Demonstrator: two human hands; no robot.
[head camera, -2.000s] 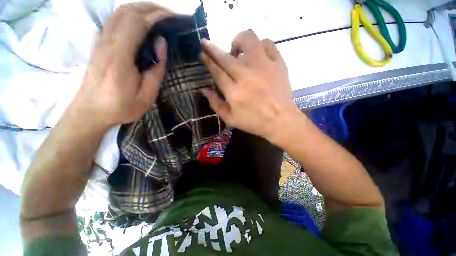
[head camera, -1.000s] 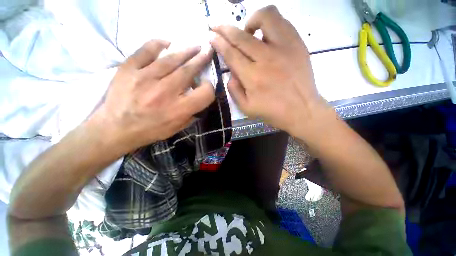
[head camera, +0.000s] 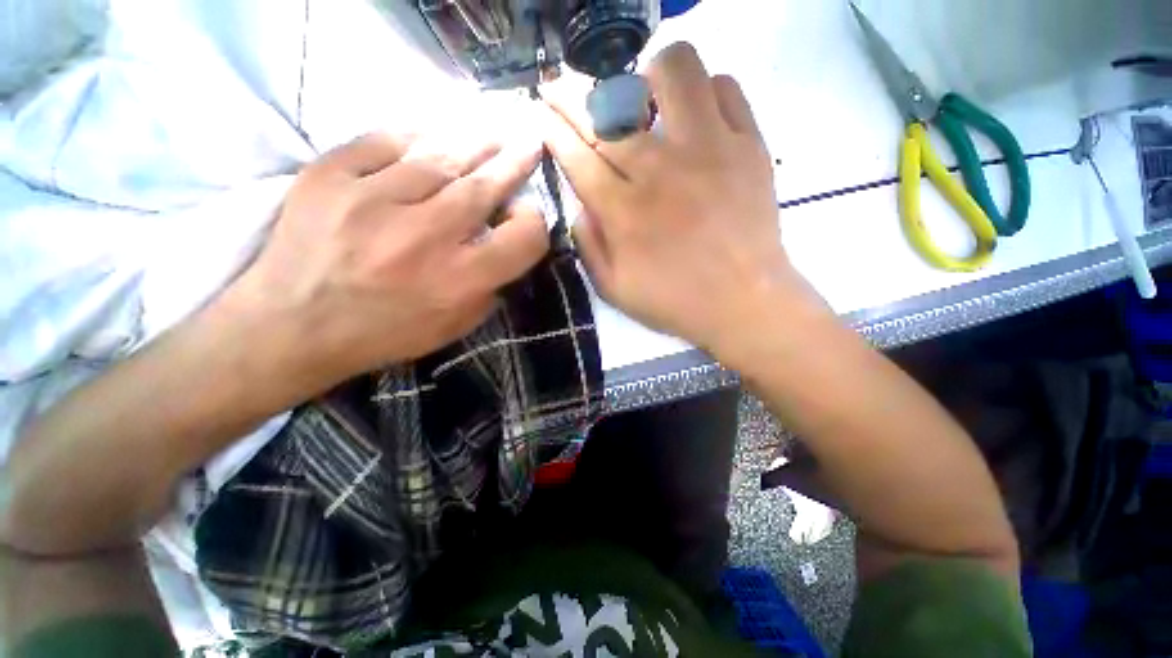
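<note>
The plaid shell fabric (head camera: 450, 386) hangs from the table edge toward my lap. The white padded lining (head camera: 193, 167) lies over the table at the left. My left hand (head camera: 399, 244) lies on the lining with its thumb and fingertips pinching the seam edge (head camera: 555, 193). My right hand (head camera: 681, 193) pinches the same edge from the right, just in front of the needle area (head camera: 540, 84). A round grey knob (head camera: 620, 106) stands above my right fingers. What lies under my fingertips is hidden.
Scissors (head camera: 945, 142) with yellow and green handles lie right of my right hand. A slim white-handled tool (head camera: 1128, 238) is at the table's right. The ruler-marked edge (head camera: 900, 321) runs along the front. A blue plastic bin (head camera: 771, 614) is below.
The plaid was turned over at first; now the white lining lies on top at the seam. My left hand moved right and flattened onto it. The machine head has come into view at the top.
</note>
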